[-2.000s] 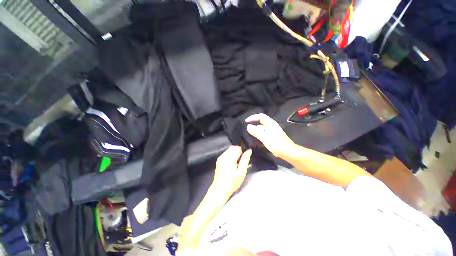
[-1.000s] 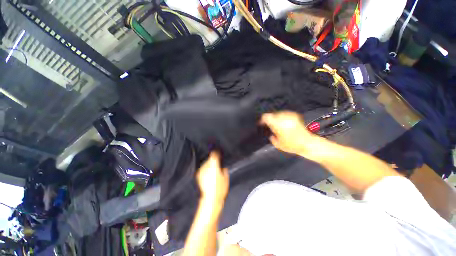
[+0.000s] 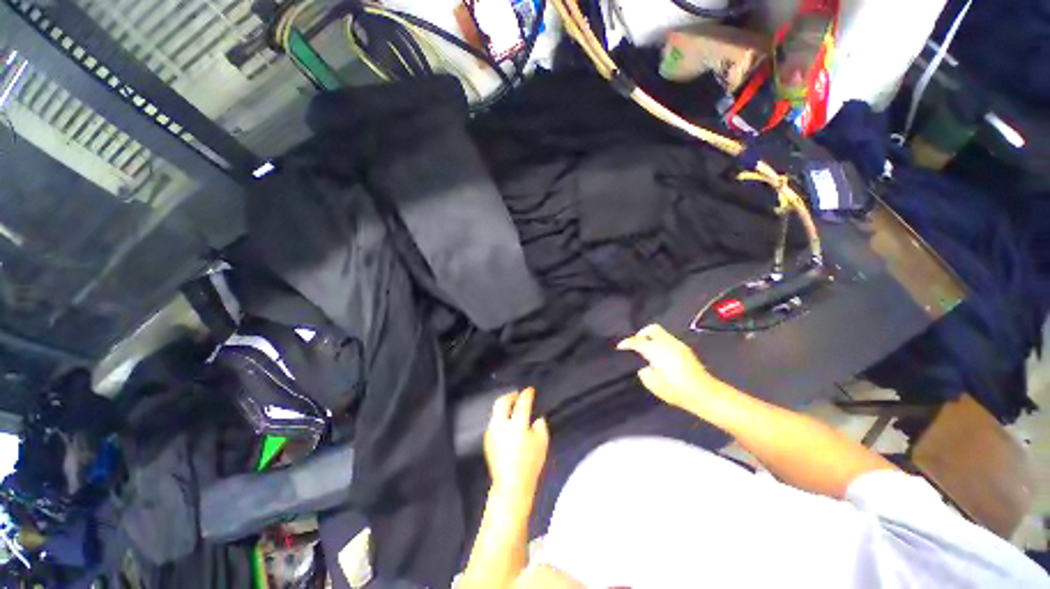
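A black garment (image 3: 576, 359) lies in folds over the padded grey bar (image 3: 282, 492) on the near side of the table. My left hand (image 3: 516, 446) is at its near edge, left of centre, fingers pointing away from me and holding the cloth. My right hand (image 3: 670, 368) holds the cloth further right, its fingertips pointing left. The exact grip of the fingertips is small and partly unclear. The steam iron (image 3: 748, 308), with a red spot, rests on the dark table to the right of my right hand, touched by neither hand.
A heap of black cloth (image 3: 622, 207) is behind the bar. Long black pieces (image 3: 403, 403) hang over its left part. A striped black piece (image 3: 271, 374) lies further left, near a green tag (image 3: 271, 451). The tan steam hose (image 3: 668, 113) comes down to the iron. A brown stool (image 3: 973, 460) is at right.
My hands worked close together on the cloth, then lifted and spread it in a blur. Now the cloth lies lower over the bar, with my hands apart at its near side.
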